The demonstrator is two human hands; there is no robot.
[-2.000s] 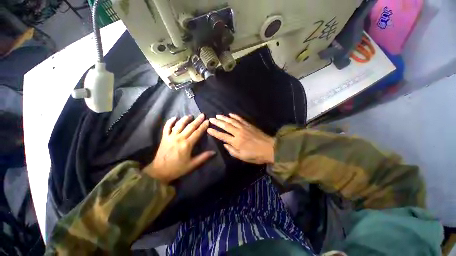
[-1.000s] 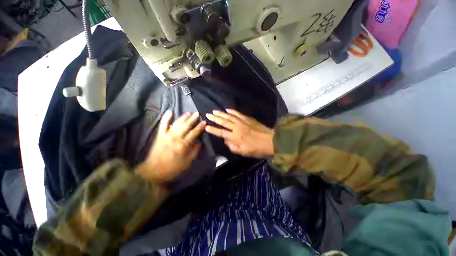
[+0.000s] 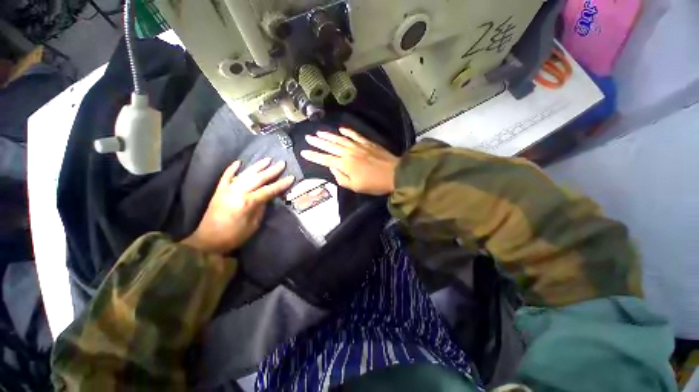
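Observation:
Dark grey and black cloth [image 3: 165, 164] lies spread over the machine table and runs under the presser foot [image 3: 285, 141] of the cream sewing machine [image 3: 383, 38]. My left hand [image 3: 244, 203] lies flat on the grey cloth, left of and below the foot, fingers spread. My right hand [image 3: 356, 162] lies flat on the black cloth just right of the foot, fingers apart. Between and below the hands, a pale area with a small slot [image 3: 313, 200] shows in a gap in the cloth.
A white lamp [image 3: 139, 134] hangs on a ribbed stalk at left. Orange scissor handles [image 3: 553, 70] and a pink packet [image 3: 599, 34] lie at the right. The white table edge [image 3: 47, 184] shows at left. A striped apron [image 3: 368, 329] is below.
Both hands have moved up towards the foot, the left also outwards. The cloth has shifted under the machine, and the pale gap between the hands has grown.

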